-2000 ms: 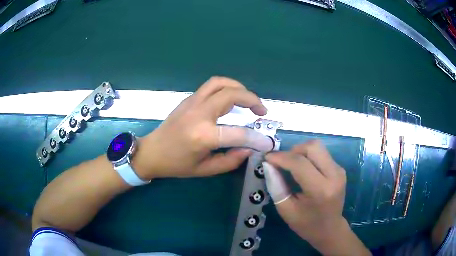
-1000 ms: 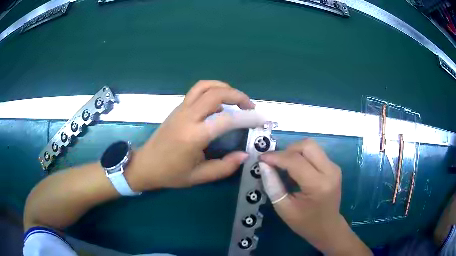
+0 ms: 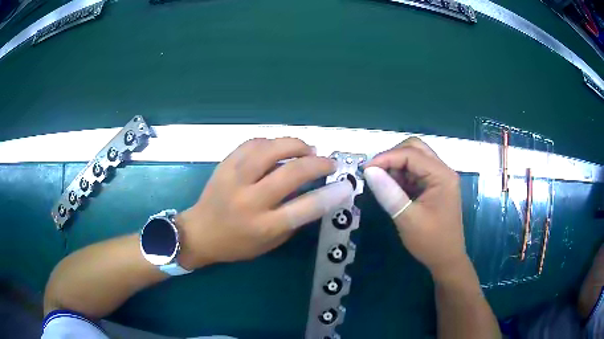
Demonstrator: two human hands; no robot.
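A silver-grey multi-port housing lies lengthwise on the green mat, with black round ports in a row; its near end is cut off by the lower edge. My left hand lies over its far part from the left, a finger in an off-white cot across the top port. My right hand is at the housing's far right corner, cotted thumb and forefinger pinched together. Whether a small part is between those fingertips cannot be told.
Another housing lies slanted at the left. A clear blister tray with copper rows is at the right. More housings are at the far edge of the green surface. Another person's arm shows at the right edge.
My right hand has moved up from beside the second port to the housing's far end. My left forefinger now lies across the top port. The housings at the far edge have shifted right.
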